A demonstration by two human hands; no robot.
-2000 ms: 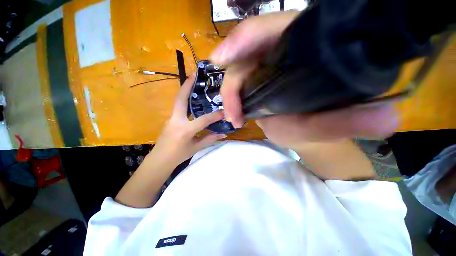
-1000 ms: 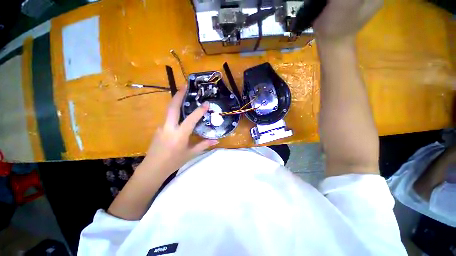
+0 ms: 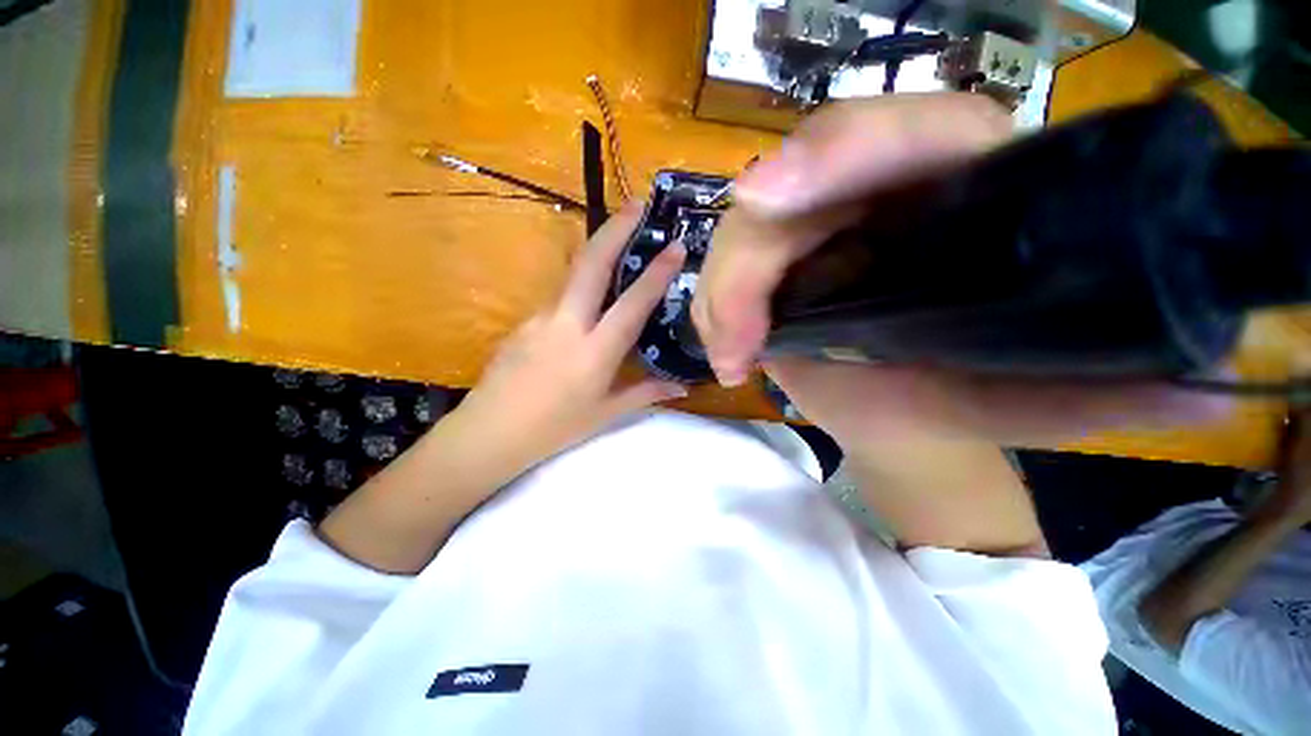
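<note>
The black round housing [image 3: 663, 309] lies open side up on the orange bench, with wires and white parts inside. My left hand [image 3: 582, 324] holds it from the left, fingers spread over its rim and inside. My right hand [image 3: 805, 245] grips the thick black electric screwdriver [image 3: 1006, 259] over the housing's right part. The screwdriver's tip and the place it meets are hidden by my fingers. A flat black strip [image 3: 594, 180] and thin lead wires [image 3: 525, 184] stick out to the left of the housing. The cover is hidden behind my right hand and the screwdriver.
The silver-white screw feeder [image 3: 863, 65] stands behind the work, at the top right. A white paper sheet [image 3: 295, 46] lies on the orange bench [image 3: 431, 288] at the upper left, beside a dark green strip [image 3: 144, 173]. Another person in white [image 3: 1222, 604] is at the lower right.
My right hand has come back from the feeder with the screwdriver, now over the housing and hiding the cover. My left hand remains on the housing. The camera view has shifted.
</note>
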